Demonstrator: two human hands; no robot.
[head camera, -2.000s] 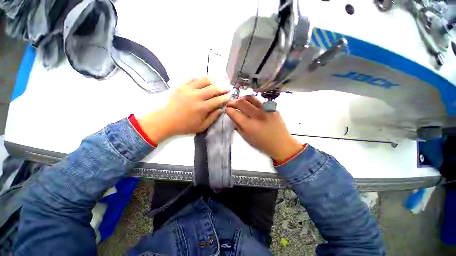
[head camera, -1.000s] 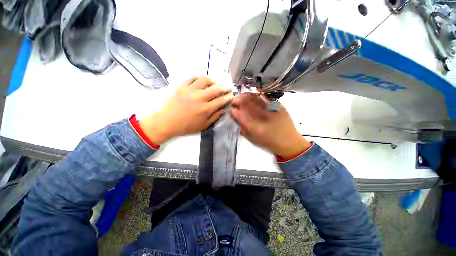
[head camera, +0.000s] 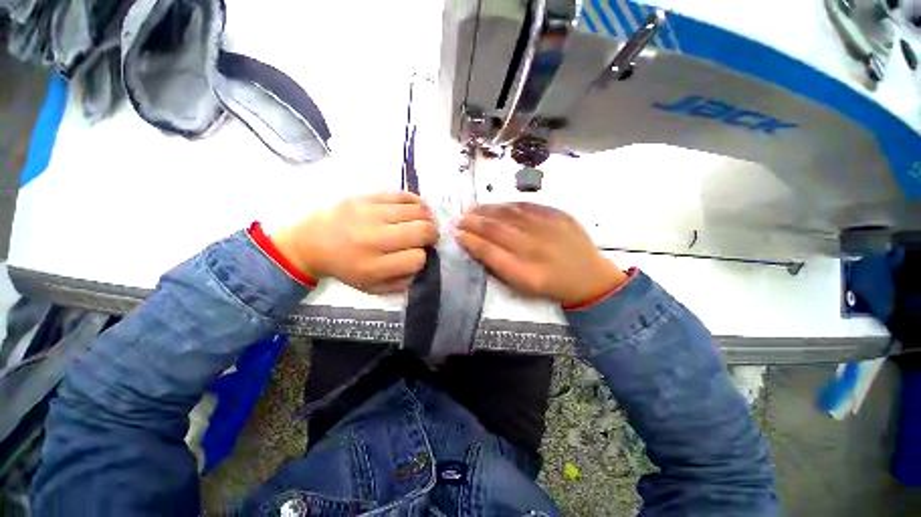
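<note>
A long narrow strip, grey with a dark side (head camera: 459, 303), runs from near the presser foot (head camera: 470, 151) down over the table's front edge. My left hand (head camera: 379, 240) lies on its left side with fingertips pinching the cloth. My right hand (head camera: 530, 247) has its fingertips on the strip's right edge, fingers together, palm down. Both hands are just below the needle area of the white sewing machine (head camera: 646, 111). A dark edge of the strip shows beyond my left fingers. What lies under the fingers is hidden.
Joined grey and black strips (head camera: 177, 76) lie at the table's far left. The white table (head camera: 131, 222) has a ruler-marked front edge. A blue item (head camera: 242, 394) hangs below the table at left, beside dark cloth. Scraps lie on the floor (head camera: 586, 444).
Both hands and the strip's top part have come back from the presser foot towards me, opening a gap. The machine head sits slightly higher and further left in view.
</note>
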